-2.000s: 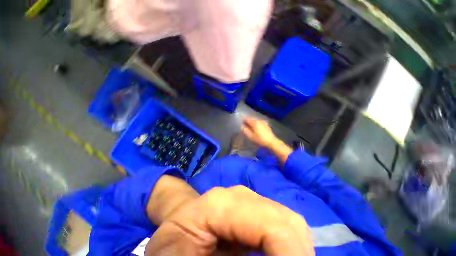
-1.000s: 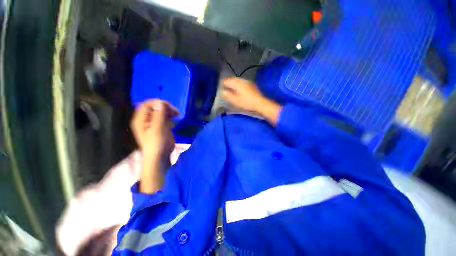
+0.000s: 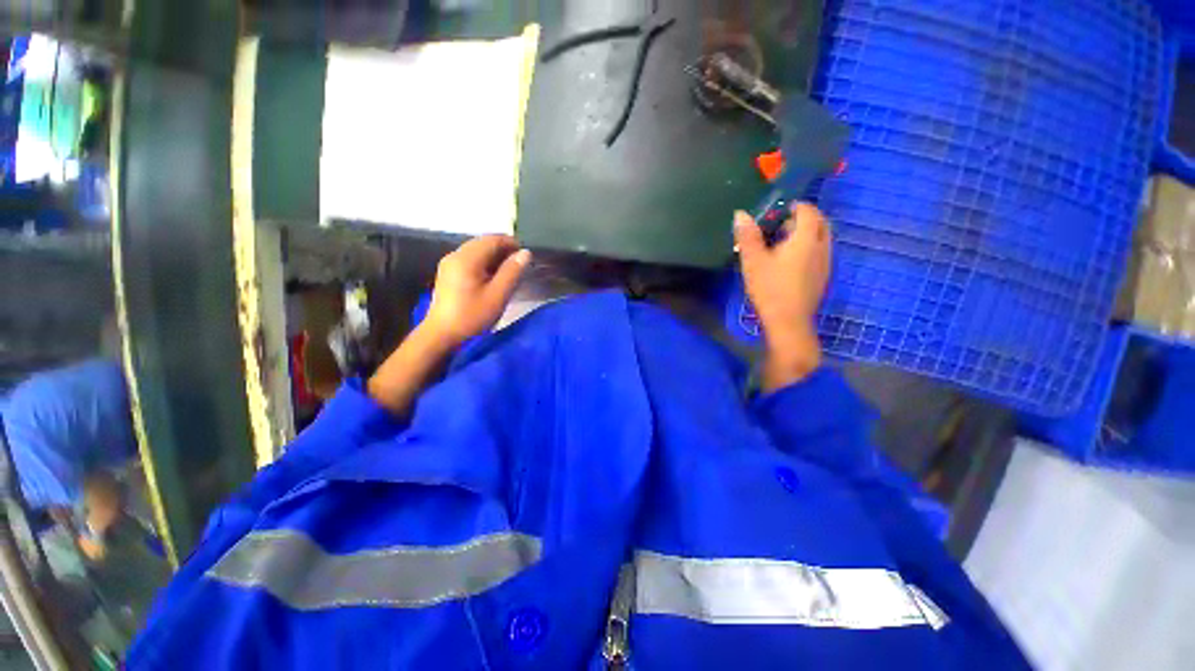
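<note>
A dark hand tool (image 3: pixel 806 147) with orange-red parts lies at the right end of the green bench top (image 3: pixel 655 197). My right hand (image 3: pixel 790 269) is at the tool's near end, with thumb and fingers around it. My left hand (image 3: pixel 474 291) is at the bench's near edge, below the white sheet (image 3: pixel 422 136); it appears empty, thumb apart from the fingers. Its fingertips are near the sheet's lower right corner.
Short black tubing pieces (image 3: pixel 632 81) and a round metal part (image 3: pixel 729 79) lie on the bench. A large blue grid-topped crate (image 3: pixel 976 197) stands at right, a blue bin (image 3: pixel 1153 406) and white board (image 3: pixel 1081 557) below it. Another person's blue sleeve (image 3: pixel 66 433) is at left.
The view has swung from the blue stools to the bench top. My left hand has moved from above a stool to the bench edge; my right hand has come onto the tool.
</note>
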